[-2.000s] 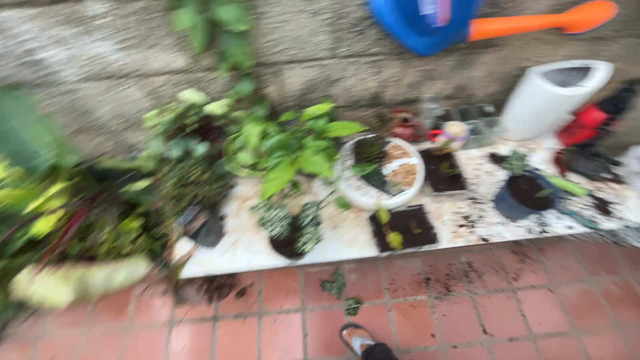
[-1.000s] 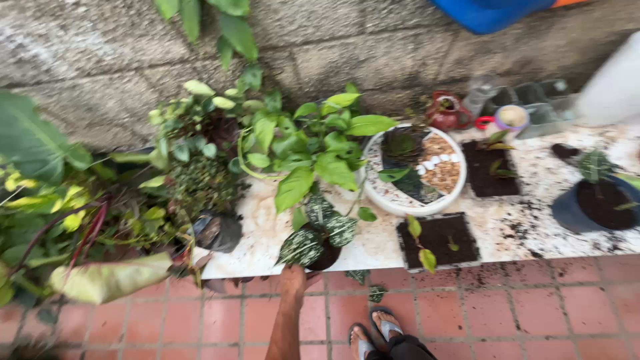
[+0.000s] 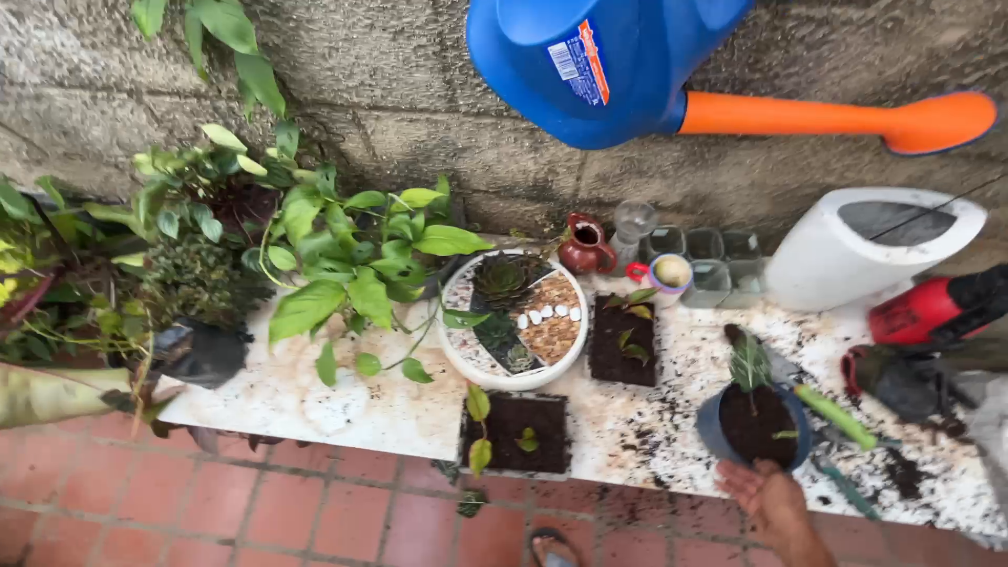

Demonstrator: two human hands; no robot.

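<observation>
My right hand (image 3: 762, 496) is at the near side of a blue plastic pot (image 3: 713, 429), palm partly turned up and fingers extended; whether it touches the pot cannot be told. The pot holds dark soil and a small, pale-striped plant (image 3: 750, 366). My left hand is out of view. Behind the pot lies a trowel with a green handle (image 3: 835, 416), and a green-handled tool (image 3: 846, 488) rests at the near right. Left of the pot are two soil trays with seedlings (image 3: 516, 433) (image 3: 624, 346) and a round white dish garden (image 3: 453, 346) of succulents and pebbles.
Leafy potted plants (image 3: 370, 276) crowd the left. Along the wall stand a red-brown jug (image 3: 587, 244), a mug (image 3: 669, 276), glass jars (image 3: 709, 272) and a white planter (image 3: 819, 260). A blue watering can (image 3: 583, 71) hangs above. A red bottle (image 3: 913, 311) and gloves (image 3: 898, 378) lie right.
The variegated potted plant that my left hand was at, left of the white dish, is gone from that spot, and that hand has left the view. My right hand has come in at the blue pot.
</observation>
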